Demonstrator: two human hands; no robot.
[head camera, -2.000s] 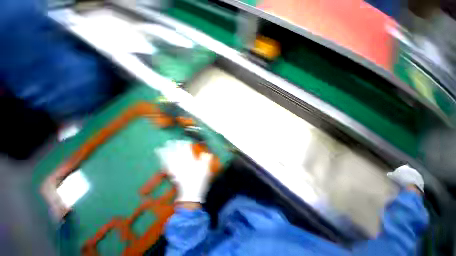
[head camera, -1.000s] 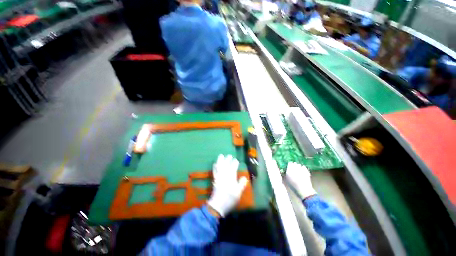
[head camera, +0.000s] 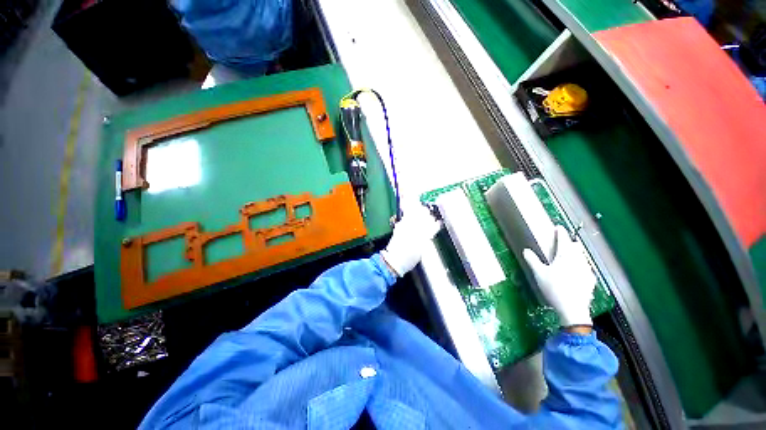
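Note:
A green circuit board (head camera: 525, 323) with two silver-white heatsinks (head camera: 470, 239) lies on the pale conveyor at the right. My right hand (head camera: 564, 277), in a white glove, is on the board's right part, its fingers and thumb around the lower end of the larger heatsink (head camera: 518, 210). My left hand (head camera: 411, 238), also gloved, is at the board's upper left edge; its fingertips are partly hidden, so its grip is unclear. The orange-brown fixture (head camera: 323, 225) lies on the green bench at the left, with no board on it.
A screwdriver (head camera: 354, 147) with a cable lies at the bench's right side. A blue marker (head camera: 119, 191) is at its left edge. A screw box (head camera: 133, 340) sits below the bench. A yellow object (head camera: 564, 100) is on the side shelf. A person in blue (head camera: 239, 29) is beyond the bench.
The board has come nearer along the conveyor. My left hand has moved from the fixture to the board's left edge. My right hand has moved from the near edge onto the heatsink side.

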